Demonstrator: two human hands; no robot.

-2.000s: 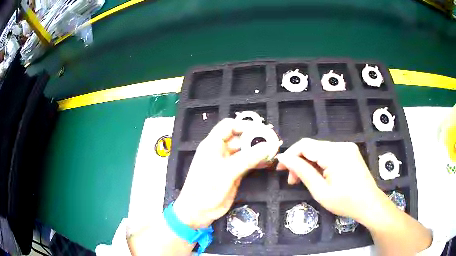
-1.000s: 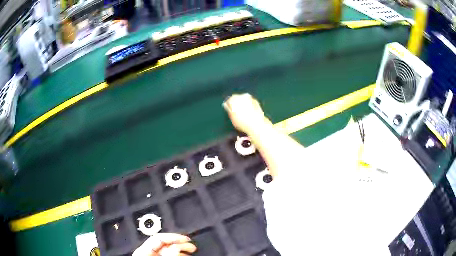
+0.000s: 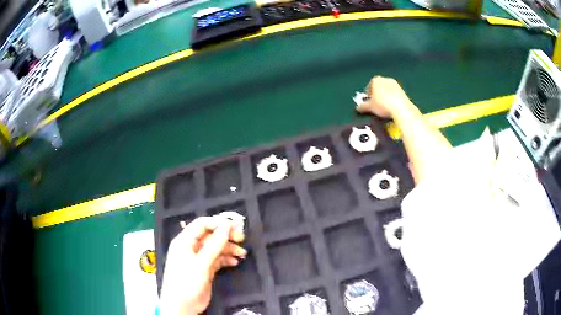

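My right hand [image 3: 382,98] is above the green bench beyond the tray's back edge, its fingertips on a small white module [image 3: 362,98]. My left hand [image 3: 206,255] is over the left part of the black foam tray [image 3: 237,152], fingers curled. A white module [image 3: 234,220] shows partly behind its fingers, seemingly in its pocket; I cannot tell whether the hand holds anything. White-side modules [image 3: 272,168] sit in back-row and right-column pockets. Silvery modules [image 3: 361,296] sit in front pockets, cut by the frame's lower edge. Several middle pockets hold nothing.
A yellow-and-black round piece [image 3: 147,261] lies on a white sheet left of the tray. A white fan blower [image 3: 540,98] stands at the right. A black tray with blue parts [image 3: 225,24] is at the back. Yellow tape lines [image 3: 98,205] cross the bench.
From two seconds ago, my right hand left the work over the tray and reached beyond its back edge. My left hand let go of the module it held up. The view has tilted up and right.
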